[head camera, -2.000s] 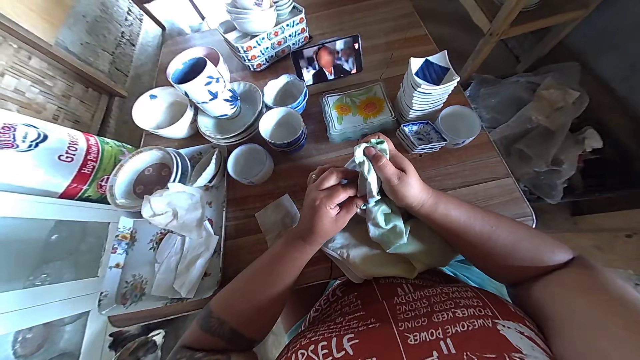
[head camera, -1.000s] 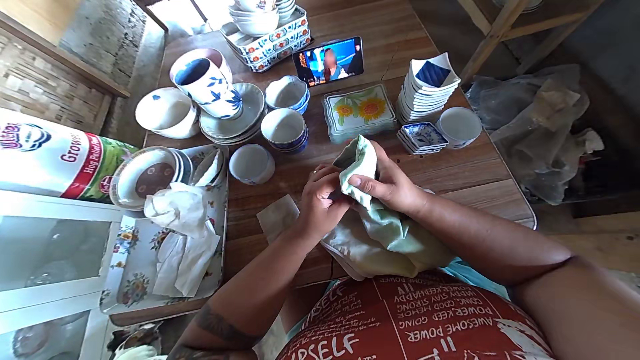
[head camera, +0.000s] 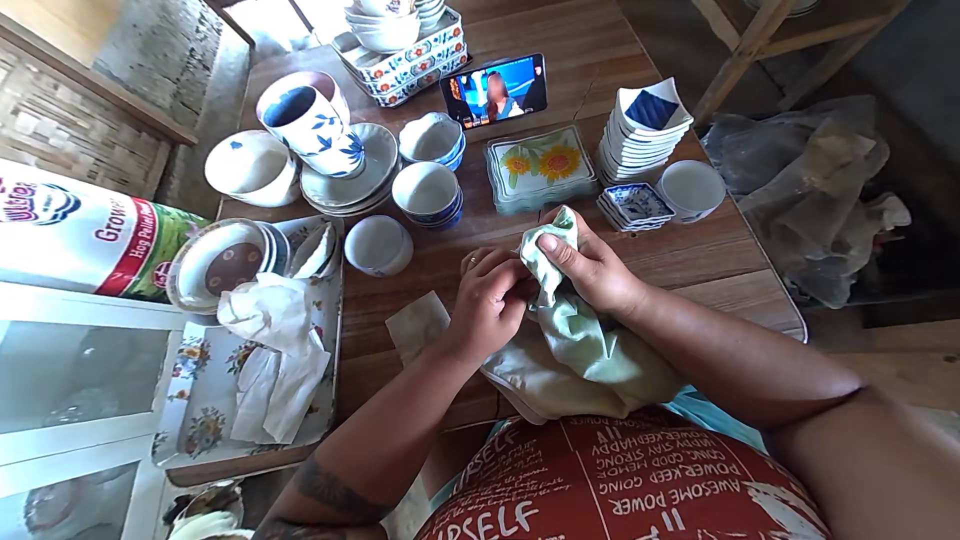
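Both my hands meet over the near edge of the wooden table. My right hand grips a pale green cloth, its thumb pressed on a bunched fold. My left hand, with a ring on one finger, is curled against the left side of that fold; whether it holds cloth or something inside it is hidden. The cloth's lower part hangs over the table edge toward my lap. Beyond my hands lies a stack of sunflower-patterned square dishes. Small blue-and-white square dishes stand to the right, beside a white cup.
White square bowls are stacked at right. Round bowls, a blue-leaf cup and plates stand at left. A lit phone leans against stacked floral trays. Crumpled paper lies on a floral tray.
Both hands have stayed over the same spot while the cloth between them has changed its folds. The picture on the phone has changed.
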